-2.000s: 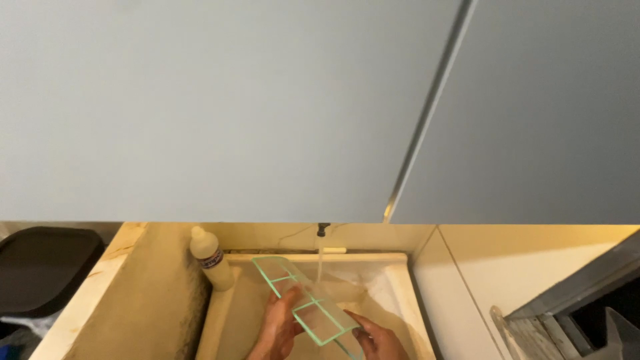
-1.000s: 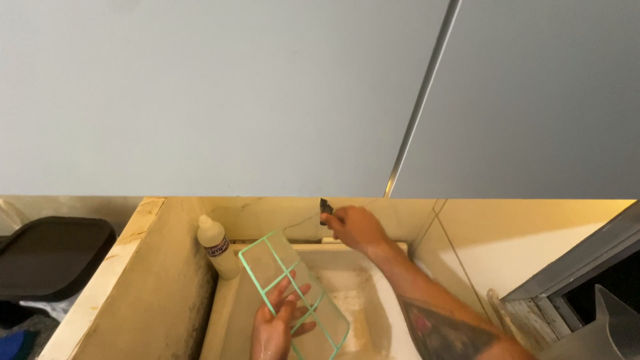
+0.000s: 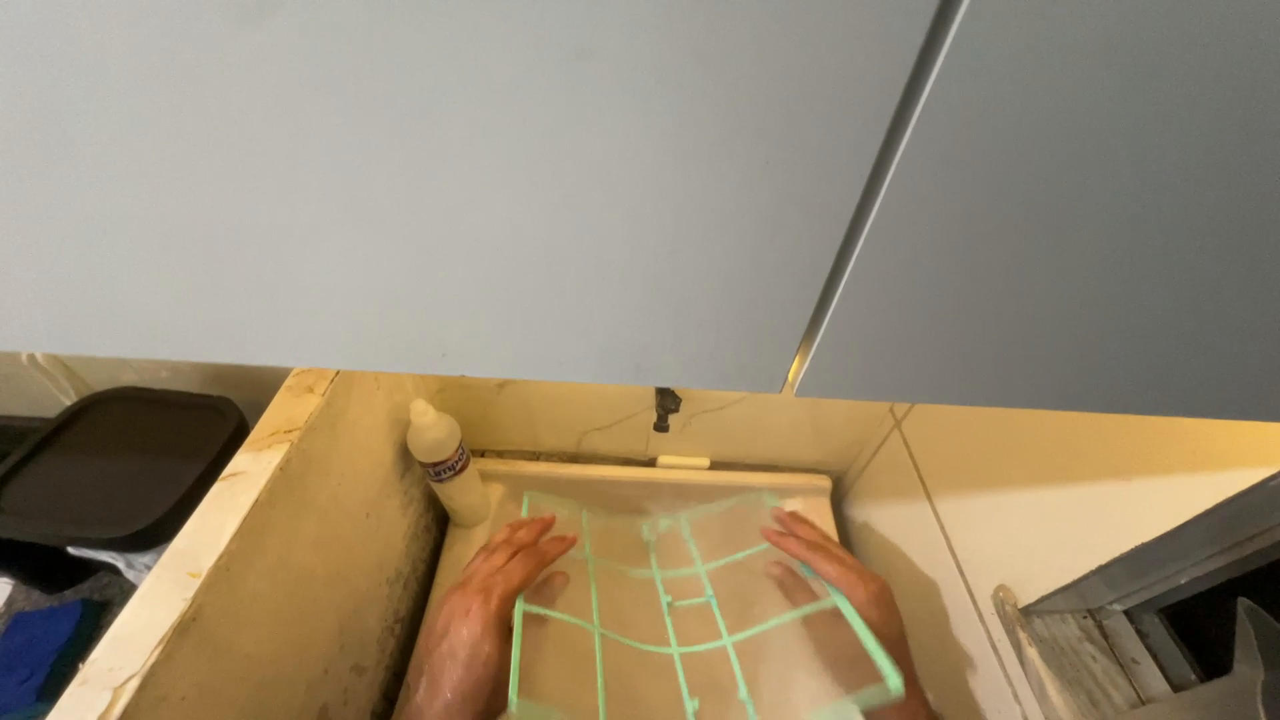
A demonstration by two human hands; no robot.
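A mesh air filter with a light green plastic frame (image 3: 690,610) is held over the utility sink (image 3: 760,481), its ribs bowed in the middle. My left hand (image 3: 505,590) grips its left side, fingertips over the front face. On the opposite side my right hand (image 3: 840,580) grips the frame, partly seen through the mesh. The black tap (image 3: 665,410) sticks out of the tiled wall behind the sink, and no stream shows below it. A plastic squeeze bottle (image 3: 445,465) with a labelled band stands at the sink's back left corner.
Grey cabinet doors (image 3: 450,190) span the view above the sink. A pale bar (image 3: 683,462) lies on the back ledge. Left are a stone-edged partition (image 3: 230,470), a black lid (image 3: 125,465) and a blue cloth-like item (image 3: 40,650). A metal window frame (image 3: 1160,560) is at the right.
My right hand has left the tap and now holds the filter's right side. The filter has turned from its slanted position to face the camera more squarely. The stream seen two seconds ago is gone.
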